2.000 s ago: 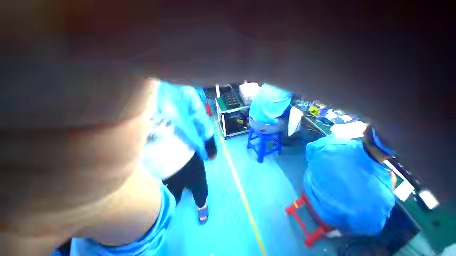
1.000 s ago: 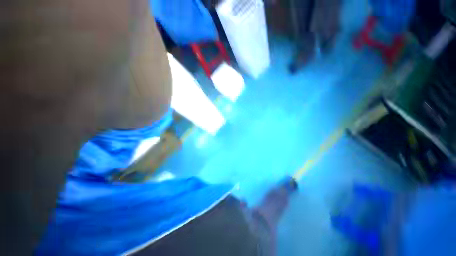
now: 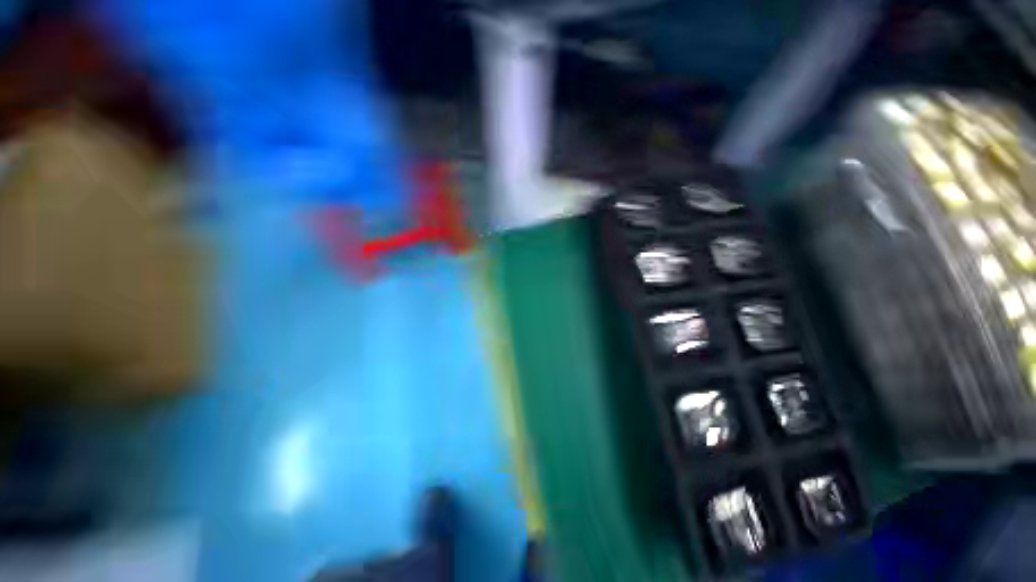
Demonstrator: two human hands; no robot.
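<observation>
A black compartment tray (image 3: 725, 370) stands on a green-topped surface (image 3: 568, 387), right of the picture's middle. It has two rows of five pockets, and a shiny, clear or silvery-edged unit lies in each pocket. The picture is blurred, so the units cannot be made out in detail. Neither of my hands can be made out, at the tray or elsewhere. A large blurred tan shape (image 3: 97, 273) fills part of the left side; I cannot tell what it is.
A grey, layered stack (image 3: 909, 307) with rows of pale yellowish pieces stands right of the tray. A red stool (image 3: 398, 233) is at upper left, below a blurred blue smock (image 3: 284, 91). Light-blue floor (image 3: 341, 409) with a yellow line (image 3: 506, 375) runs along the green surface.
The view has swung from the floor and aisle to the green surface with the black tray. The large skin-coloured shape and blue cloth close at the left are no longer seen as before.
</observation>
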